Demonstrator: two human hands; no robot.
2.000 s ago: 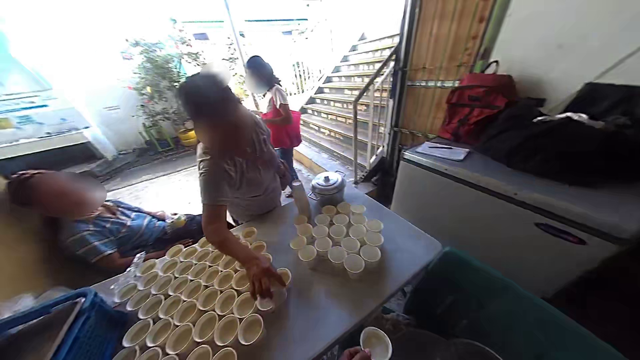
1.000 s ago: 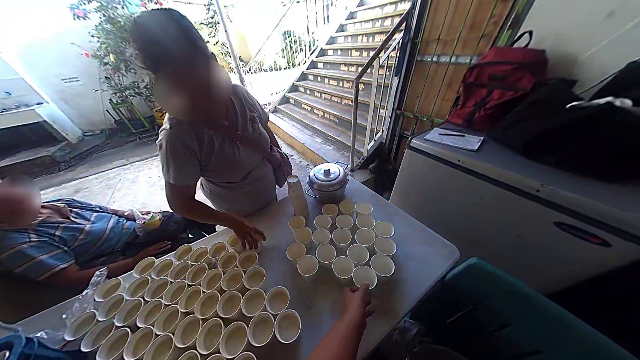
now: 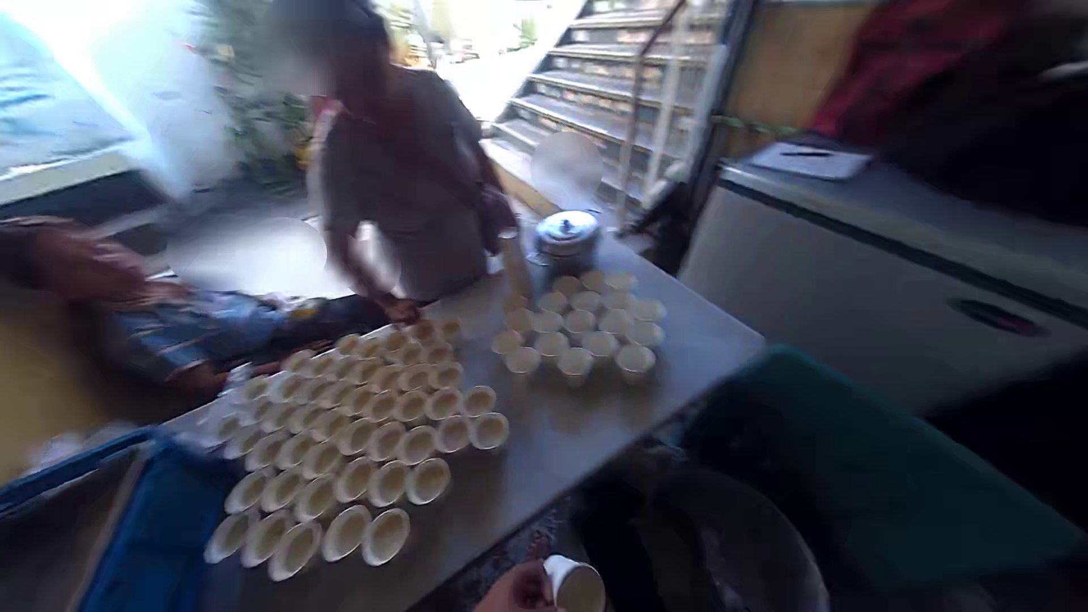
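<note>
My left hand (image 3: 518,588) comes in at the bottom centre, its fingers closed on the side of a white disposable cup (image 3: 580,588). The cup is tilted and off the table's front edge, beside a large round container (image 3: 739,544) that is dark and blurred. My right hand is out of view. On the grey table (image 3: 544,442), many pale cups (image 3: 387,439) stand in close rows at the left, open ends up. A smaller group of cups (image 3: 580,321) stands at the right, behind which are a tall stack of cups (image 3: 514,259) and a lidded metal pot (image 3: 567,234).
A person (image 3: 408,170) stands across the table, a hand at the far cups. Another person (image 3: 204,323) sits at the left. A blue plastic crate (image 3: 161,518) is at lower left, a green bin (image 3: 867,476) right of the table. A white chest unit (image 3: 850,289) stands behind it.
My left hand was at the front of the right-hand cup group; now it is lower, off the table, with a cup in it. The standing person's hand remains near the far cups of the left group.
</note>
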